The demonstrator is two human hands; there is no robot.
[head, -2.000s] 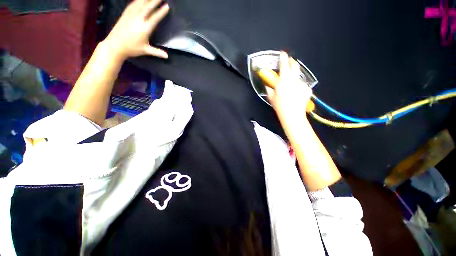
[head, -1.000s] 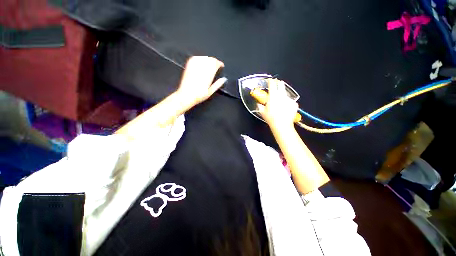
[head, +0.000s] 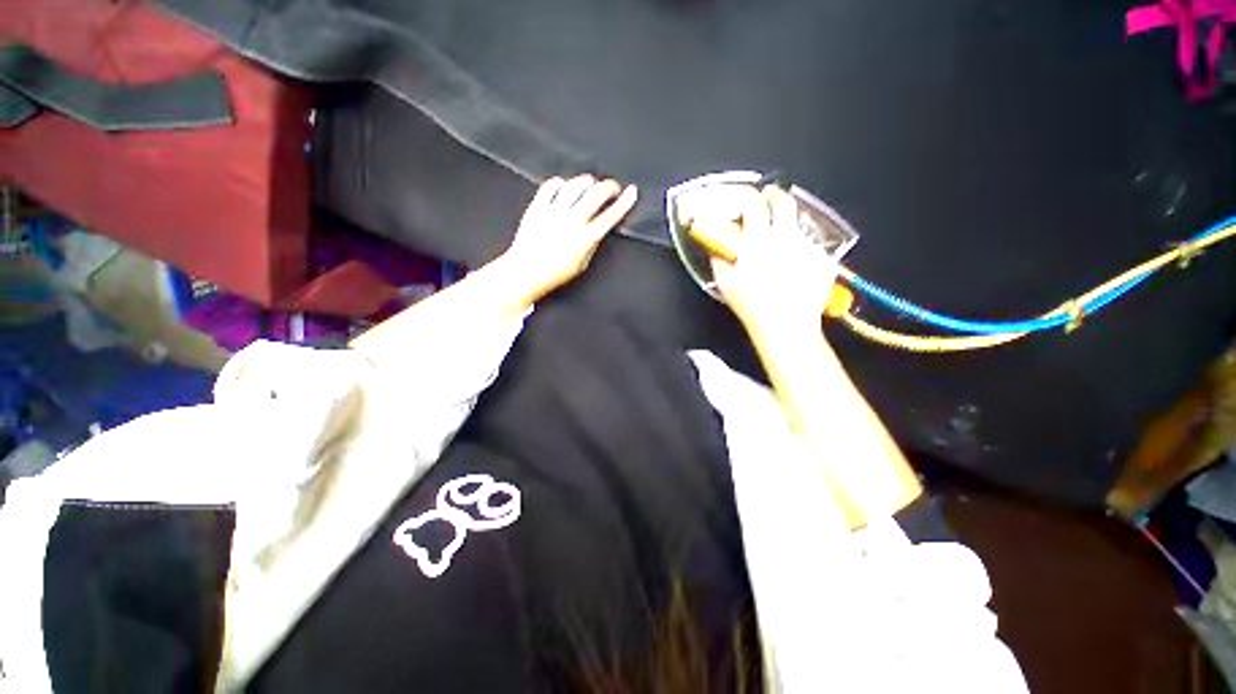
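A long narrow dark strip with a paler edge [head: 447,115] runs across the black ironing table [head: 949,95] from the upper left to the iron. My left hand [head: 572,233] lies on the strip's near end with its fingers bent and close together, left of the iron. My right hand [head: 775,264] is closed around the yellow-orange handle of the steam iron [head: 816,224]. The iron's pointed silver plate rests at the strip's right end, which it partly hides. A blue hose and a yellow line [head: 996,334] leave the iron's rear to the right.
Dark strips [head: 142,102] lie on the red block [head: 203,203] at the left. A pink ribbon [head: 1193,41] is at the upper right. A brown piece [head: 1172,441] sits at the table's right edge. Blue and purple items are below the table at the left.
My left hand has moved from the upper left to beside the iron. The strip, earlier raised and curved with a white part showing, now lies flatter. My right hand stays on the iron.
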